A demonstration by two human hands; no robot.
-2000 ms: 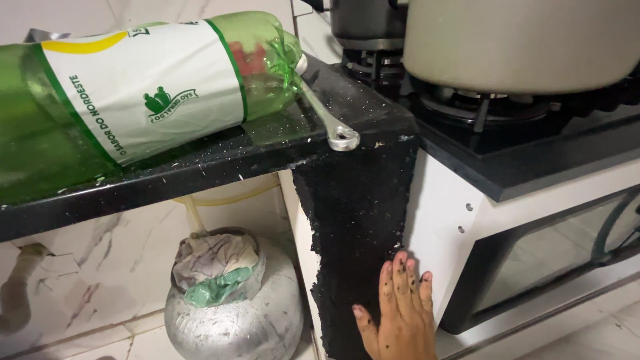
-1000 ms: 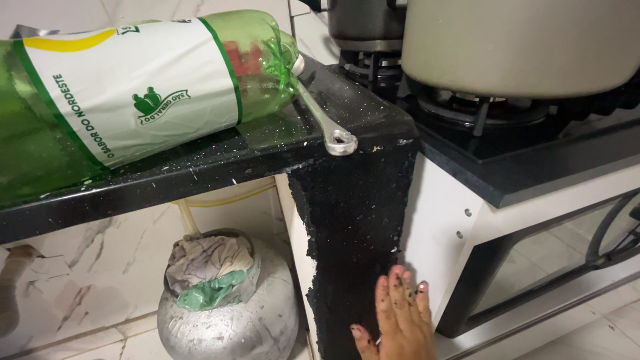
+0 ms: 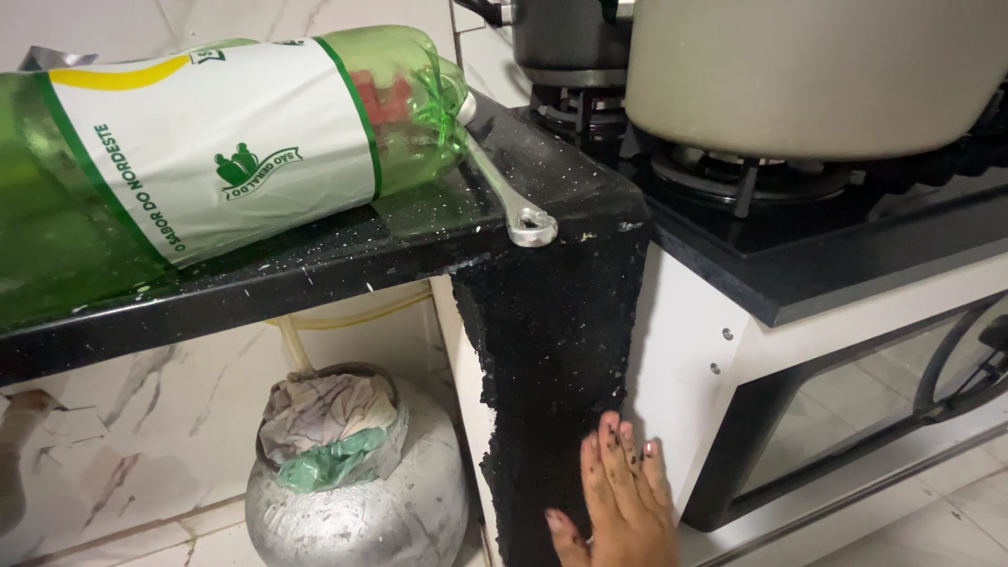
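One hand shows, at the lower right of the head view; by its thumb on the left side it looks like my right hand [image 3: 622, 504]. Its fingers, flecked with black bits, point up and rest against the black-coated end face [image 3: 551, 339] of the counter support, whose edges are ragged. Nothing is held in it. Above, a metal wrench [image 3: 512, 197] lies on the black speckled countertop [image 3: 425, 220], its ring end over the front edge and its other end beside a green plastic bottle [image 3: 220, 150] lying on its side. My left hand is out of view.
Below the counter stands a silver gas cylinder [image 3: 362, 512] with cloth and green plastic [image 3: 335, 461] on top and a yellowish hose [image 3: 295, 346]. To the right is a stove with an oven door [image 3: 850, 409], bearing a large pot [image 3: 811, 71] and a dark pot [image 3: 571, 39].
My right hand has moved slightly down along the black face since two seconds ago. The wrench and the bottle lie as before.
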